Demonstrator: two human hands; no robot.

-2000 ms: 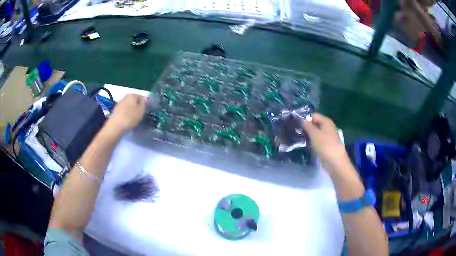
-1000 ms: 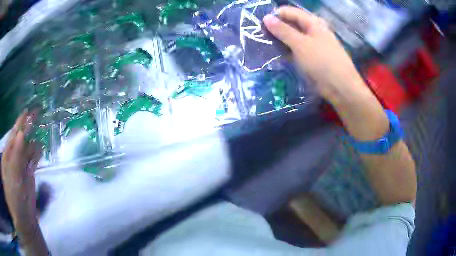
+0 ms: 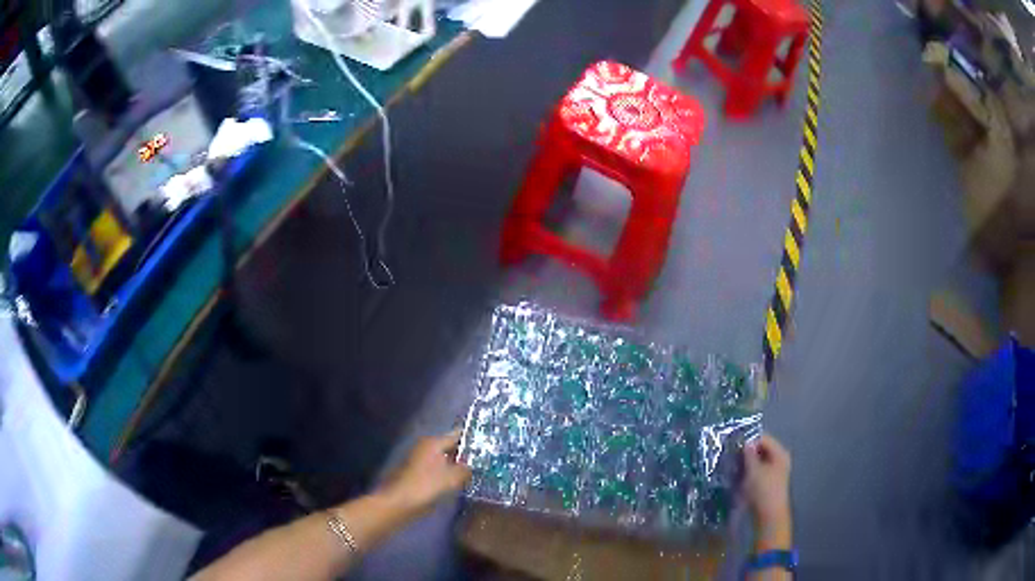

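Note:
A clear blister tray with rows of small green circuit boards lies level over a brown carton low by the aisle. My left hand grips the tray's near left edge. My right hand is at the tray's right edge with a shiny anti-static bag against its fingers, over the tray's right pockets. The picture is somewhat blurred; whether the tray rests on the carton cannot be told.
A red stool stands beyond the tray, another farther off. Yellow-black tape runs along the floor at right. At left is a green bench with a blue bin and hanging cables. A blue container stands far right.
The view has turned from the workbench to the floor and aisle. The tray has left the white sheet and is now over the carton, held at both sides, with the bag still at its right.

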